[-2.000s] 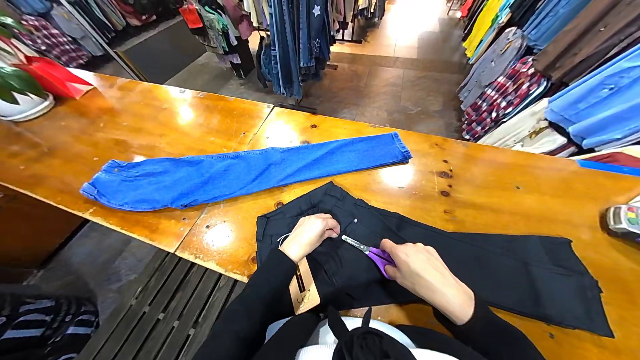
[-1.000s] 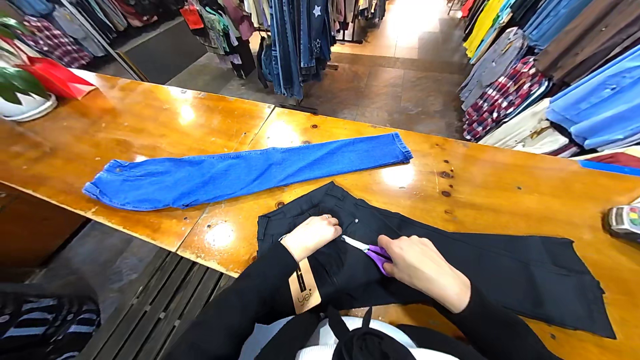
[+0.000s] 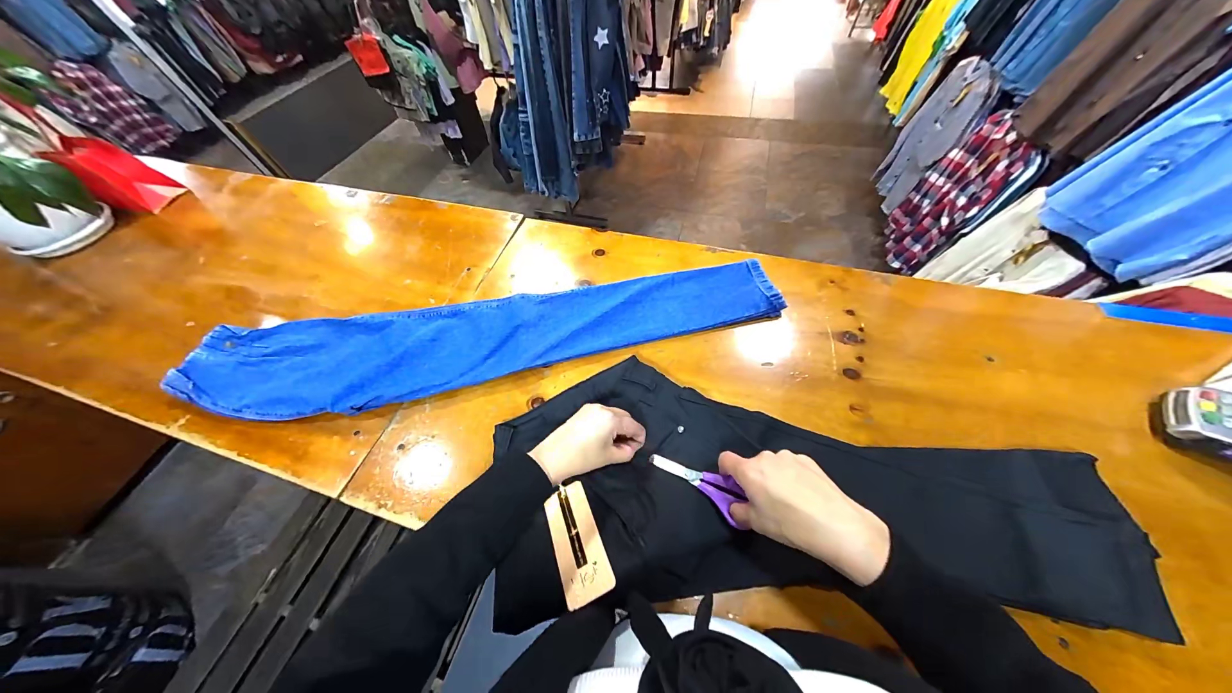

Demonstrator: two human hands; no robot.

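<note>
Black trousers (image 3: 962, 520) lie spread over the near side of the wooden counter. My right hand (image 3: 799, 500) holds purple-handled scissors (image 3: 717, 489) above them, the tips pointing left toward my other hand. My left hand (image 3: 597, 441) is at the trousers' upper part with its fingertips pinched together; whether something thin is between them cannot be told. A tan cardboard tag (image 3: 579, 549) with writing lies just below my left wrist, on the trousers. Folded blue jeans (image 3: 462, 346) lie farther back on the counter, apart from the trousers.
The wooden counter (image 3: 962, 385) bears a potted plant (image 3: 48, 212) and a red paper item (image 3: 115, 173) at the far left. A card payment terminal (image 3: 1198, 416) stands at the right edge. Racks of clothes (image 3: 568, 87) stand beyond. A slatted surface (image 3: 289, 577) is at the lower left.
The tag now lies farther from the body's left side than two seconds ago, swung into fuller view below my left wrist. The scissors remain in my right hand near the same spot.
</note>
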